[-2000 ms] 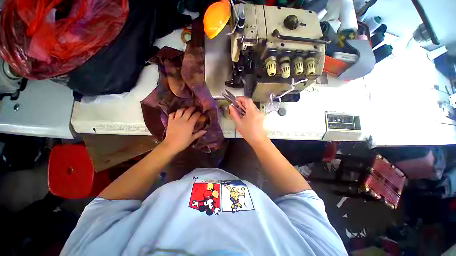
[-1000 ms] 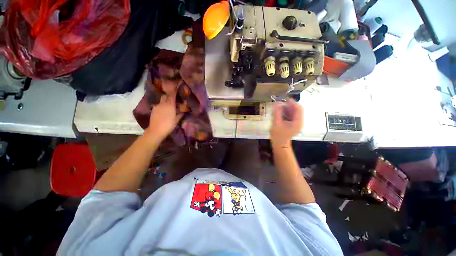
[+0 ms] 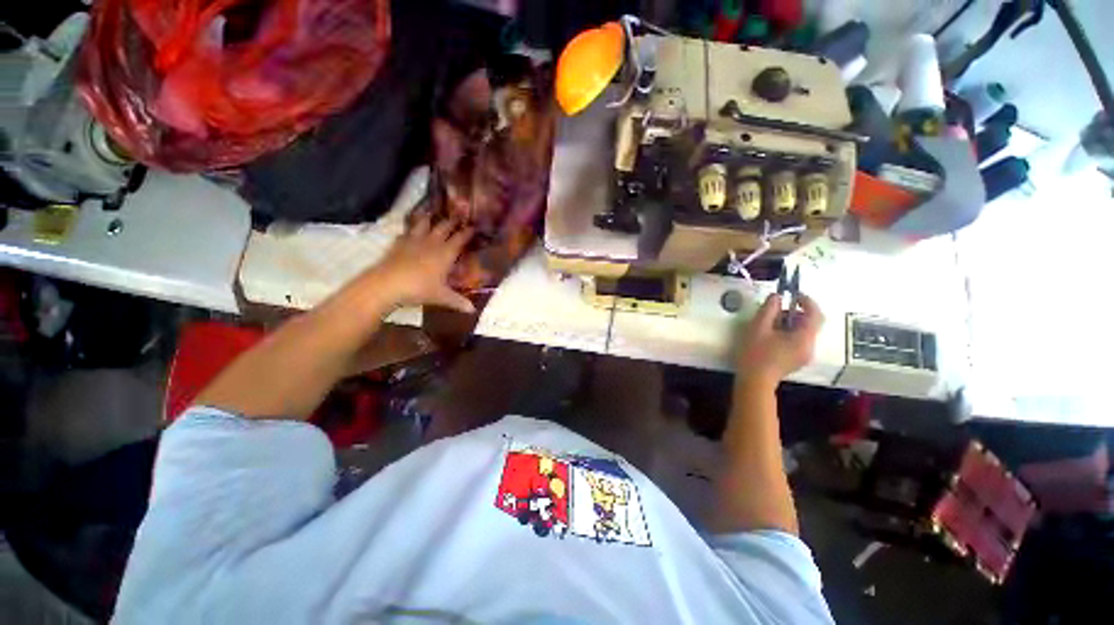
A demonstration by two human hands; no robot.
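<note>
The overlock machine (image 3: 757, 134) stands in front of me on the white table, its four pale knobs facing me. The crumpled maroon-brown patterned cloth (image 3: 495, 165) lies left of the machine. My left hand (image 3: 428, 259) rests on the near part of this cloth with fingers spread; I cannot tell if it grips any. My right hand (image 3: 779, 339) is at the table's front edge, right of the machine, closed on small dark snips (image 3: 789, 293) whose tips point away from me.
An orange cover (image 3: 590, 68) is left of the machine head. A red plastic bag (image 3: 232, 86) lies on black cloth at the left. A switch box (image 3: 892, 346) sits at the table edge on the right. An orange-red thread box (image 3: 882, 198) and cones stand behind it.
The cloth has moved back and away from the table edge, with my left hand following. My right hand has moved right with the snips, away from the machine's front. The view has shifted.
</note>
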